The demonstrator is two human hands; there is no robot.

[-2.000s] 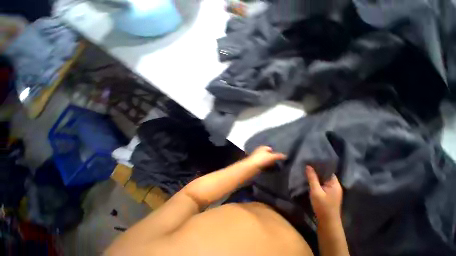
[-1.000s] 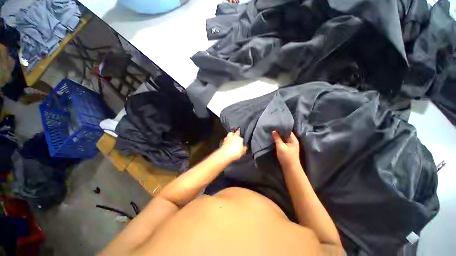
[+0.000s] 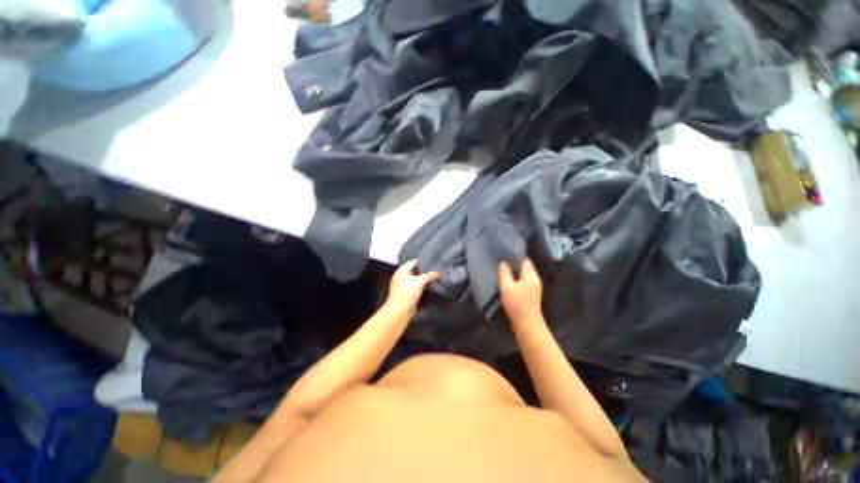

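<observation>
A dark grey jacket or coat (image 3: 622, 255) lies bunched on the white table in front of me and hangs over its near edge. Shinier cloth, like lining, shows on its right part. My left hand (image 3: 412, 283) grips its edge at the left, by the table edge. My right hand (image 3: 520, 288) pinches a fold of it a little to the right. Some fingertips are hidden in the cloth. A second dark grey garment heap (image 3: 528, 85) lies behind it, with a cuff or tab (image 3: 319, 83) bearing small silver pieces.
The white table (image 3: 226, 141) carries a light blue padded object (image 3: 132, 42) at far left and a small open carton (image 3: 785, 174) at right. A flat grey strap (image 3: 341, 236) hangs over the edge. Below are dark clothes (image 3: 212, 321), cartons (image 3: 189, 451) and a blue crate (image 3: 52, 396).
The view has turned, bringing the small carton into sight at right. The flap raised by my right hand a second ago now lies lower and more folded. Both hands still hold the garment.
</observation>
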